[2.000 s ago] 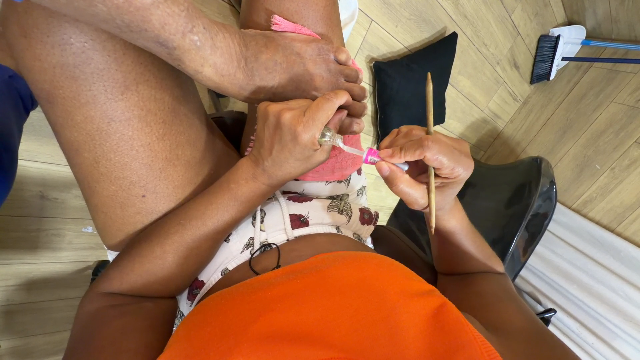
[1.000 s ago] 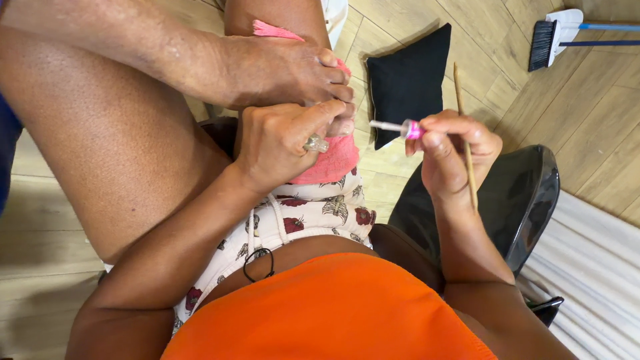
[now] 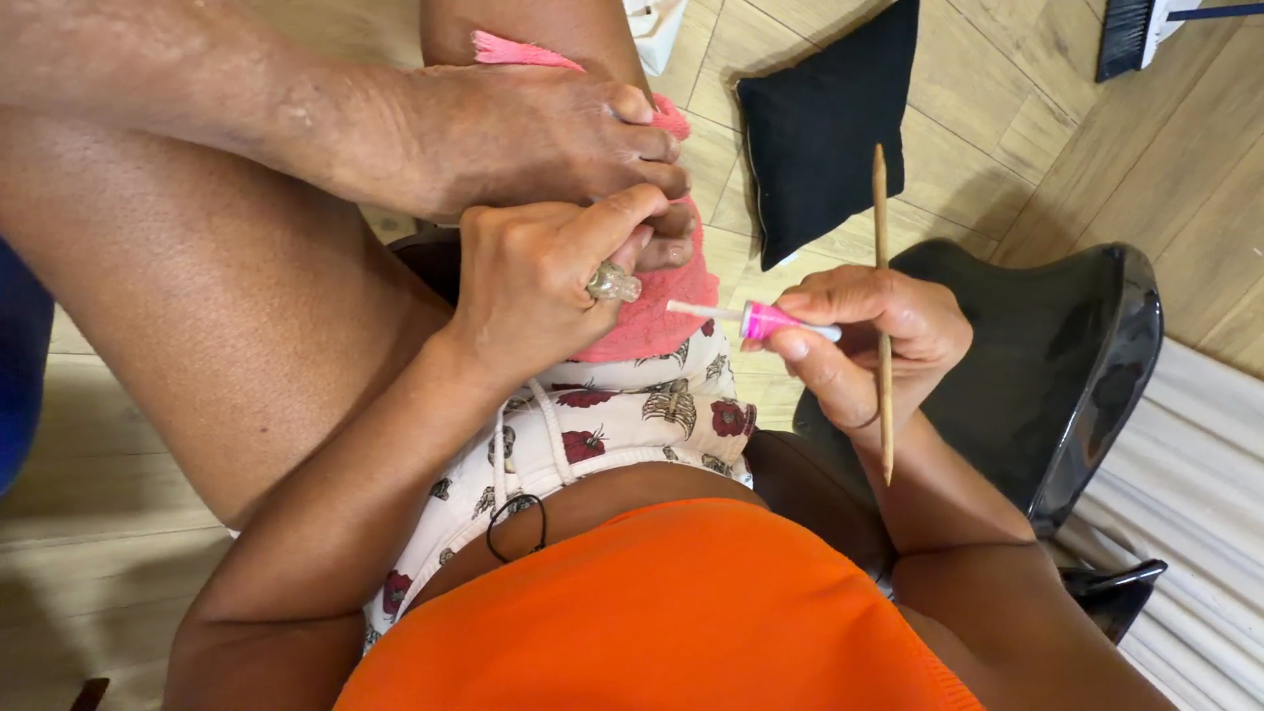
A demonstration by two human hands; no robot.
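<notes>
Another person's bare foot [image 3: 533, 133] rests over a pink towel [image 3: 652, 306] on my lap. My left hand [image 3: 543, 281] is at its smaller toes and holds a small glittery glass bottle [image 3: 613, 283], its neck pointing right. Between the thumb and fingers of my right hand [image 3: 879, 336] is a pink and pale nail polish cap [image 3: 765, 321], its brush [image 3: 703, 310] pointing left, just apart from the bottle. A thin wooden cuticle stick [image 3: 882, 247], pointed at its ends, is also held among the fingers of my right hand, roughly upright in the view.
A black cushion [image 3: 825, 128] lies on the wood-look floor beyond my hands. To the right stands a glossy black chair [image 3: 1096, 365] beside pale ribbed material [image 3: 1195, 474]. A broom head with dark bristles [image 3: 1123, 39] is at the upper right, and a white bag [image 3: 654, 30] at the top.
Two seconds ago the brush was at the bottle by the toes. My right hand has drawn away to the right with it, while my left hand has stayed at the foot with the bottle.
</notes>
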